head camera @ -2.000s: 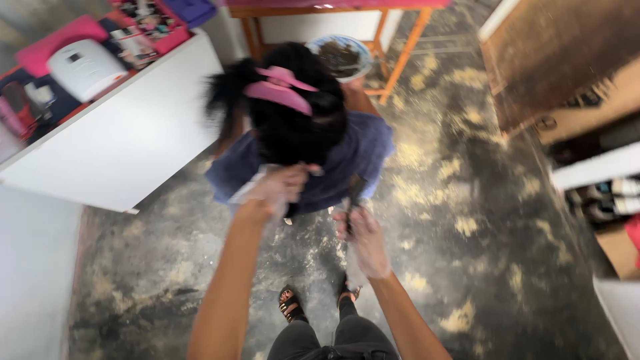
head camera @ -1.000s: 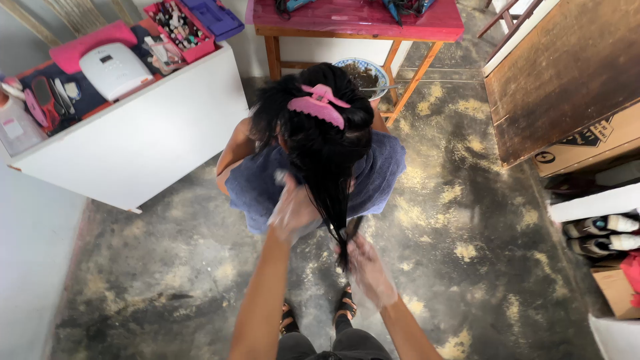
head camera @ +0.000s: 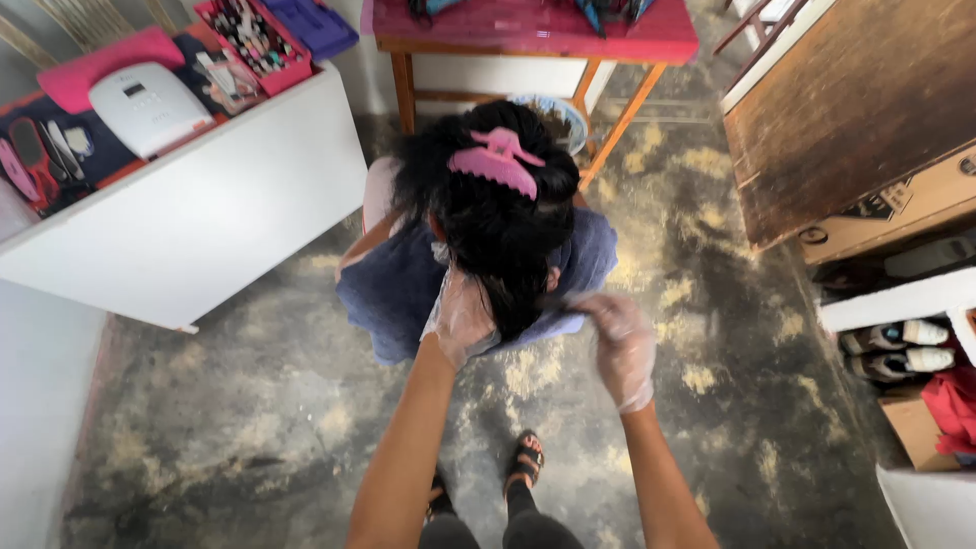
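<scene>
A seated person's black hair [head camera: 496, 229] is partly gathered up by a pink claw clip [head camera: 499, 162]. Around that person's shoulders lies a blue towel [head camera: 393, 293]. My left hand [head camera: 463, 316], in a clear plastic glove, is at the nape against the lower hair; its fingertips are partly hidden, so I cannot tell whether it grips strands. Gloved too, my right hand [head camera: 621, 343] is raised just right of the hair, its fingers closed on a dark, blurred tool [head camera: 563, 303], perhaps a comb or brush, whose far end is close to the hair.
Beyond the person stands a table with a red top [head camera: 534, 30], a patterned bowl [head camera: 577, 126] beside its leg. On the left, a white cabinet [head camera: 198, 198] carries a white nail lamp [head camera: 149, 107] and a pink box of bottles [head camera: 259, 46]. Shelves with shoes [head camera: 900, 351] are at the right.
My left hand has moved up to the nape. My right hand has risen from the hanging hair ends to the right side of the hair. The long strand that hung down is no longer stretched toward me.
</scene>
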